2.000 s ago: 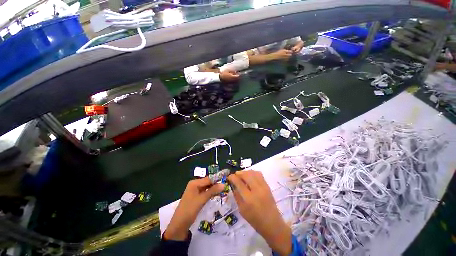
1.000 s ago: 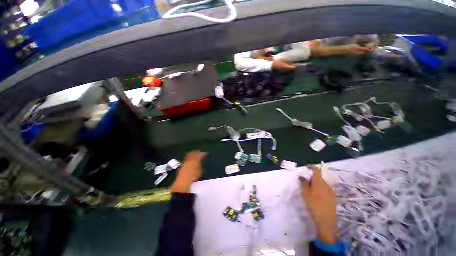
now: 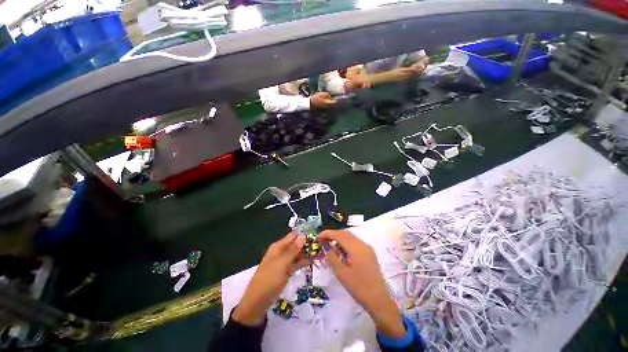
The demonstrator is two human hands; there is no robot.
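My left hand [image 3: 274, 269] and my right hand [image 3: 354, 265] are close together over the near edge of the white sheet [image 3: 237, 292]. A small green circuit board [image 3: 312, 246] with yellow and black parts is held between the fingertips of both hands. Whether the right fingers also hold a cable end cannot be told. Several loose boards [image 3: 312, 295] lie on the sheet just below the hands. A joined cable and board [image 3: 310, 190] lies on the belt just beyond the hands. A large tangled pile of white cables [image 3: 509, 254] is on the right.
A dark green belt [image 3: 227, 227] runs beyond the sheet, with several white-corded subassemblies [image 3: 421, 168] on it. A grey shelf [image 3: 296, 45] crosses above. A dark-topped red box [image 3: 200, 148], black parts [image 3: 292, 130], blue bins [image 3: 499, 56] and co-workers' hands [image 3: 322, 100] are opposite.
My hands were together, moved apart a second ago, left over the belt and right near the cables, and are together again on a board. Another corded piece now lies on the belt beyond them.
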